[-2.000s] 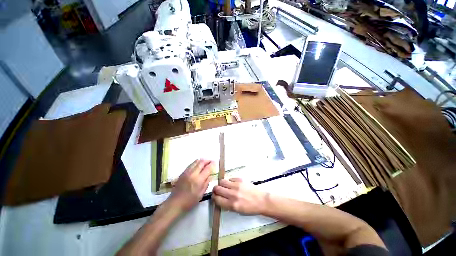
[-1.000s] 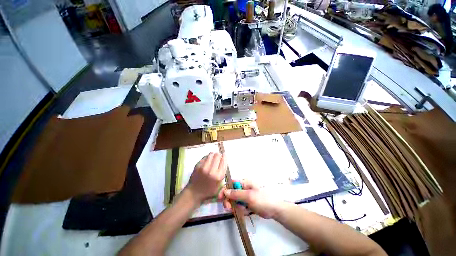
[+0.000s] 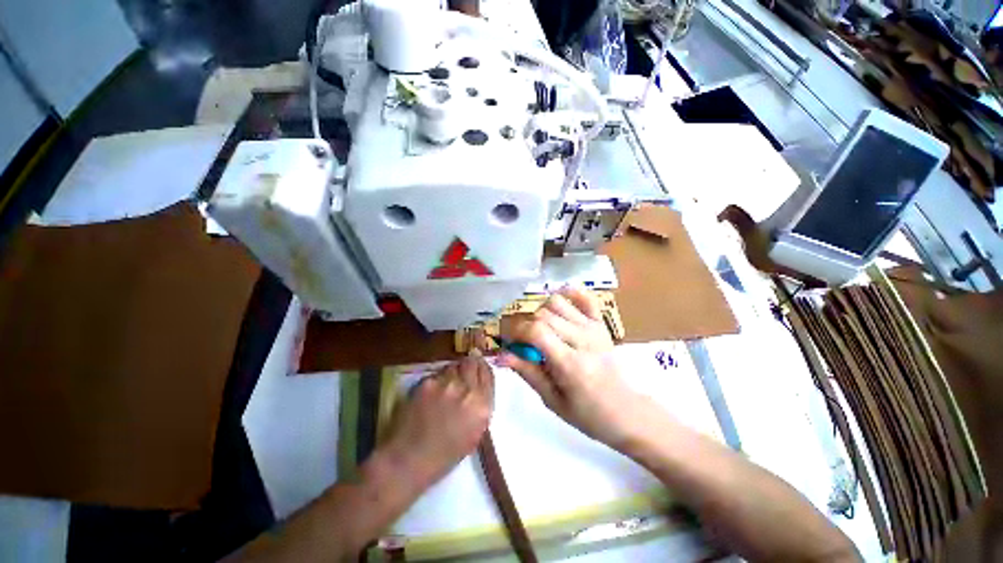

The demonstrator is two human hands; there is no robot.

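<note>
A brown panel [image 3: 680, 288] lies under the white sewing machine head [image 3: 440, 187]. My left hand [image 3: 445, 409] pinches the upper end of a narrow brown strap [image 3: 503, 495] just in front of the yellow clamp foot [image 3: 476, 337]. The strap trails towards me over the white template [image 3: 594, 467]. My right hand [image 3: 566, 357] grips a tool with a turquoise handle [image 3: 521, 352], close beside my left fingertips and partly over the clamp foot. The tool's tip and the strap's very end are hard to make out.
A stack of brown panels [image 3: 116, 363] lies at the left. Many thin straps [image 3: 896, 407] lie side by side at the right, below the tilted screen [image 3: 863, 196]. A black cable runs beside them. More brown material is piled at the upper right.
Both hands have moved forward with the strap, up to the clamp foot. The turquoise tool showed in my right hand one second ago. The view has moved closer to the machine.
</note>
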